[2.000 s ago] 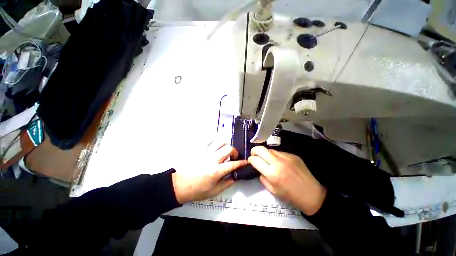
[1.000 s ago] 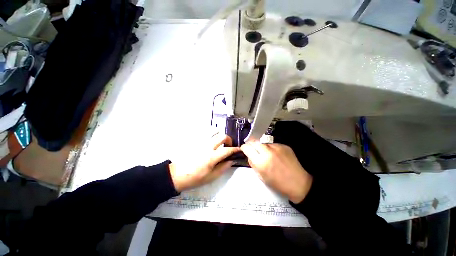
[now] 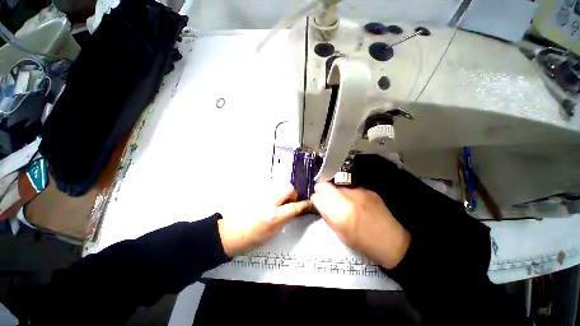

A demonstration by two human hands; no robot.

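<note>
A dark fabric piece (image 3: pixel 301 178) lies under the presser foot (image 3: pixel 309 155) of the off-white sewing machine (image 3: pixel 407 83). My left hand (image 3: pixel 257 226) lies flat at its near left side, with fingertips on its near end. My right hand (image 3: pixel 359 219) pinches its near right edge, close to the left fingertips. The needle is too small to make out behind the pale curved cover (image 3: pixel 343 114). More dark fabric (image 3: pixel 375 170) shows beyond my right hand under the machine arm; it merges with my dark sleeve.
A thick black pile of cut pieces (image 3: pixel 108 95) lies at the left table edge. Pens (image 3: pixel 469 178) lie under the machine arm. A printed measuring tape (image 3: pixel 305 263) runs along the front edge. A cluttered container (image 3: pixel 38 41) stands at upper left.
The near end of the dark piece has moved up toward the presser foot, and less of it shows before my fingers. Both hands stay on it. The view has shifted slightly.
</note>
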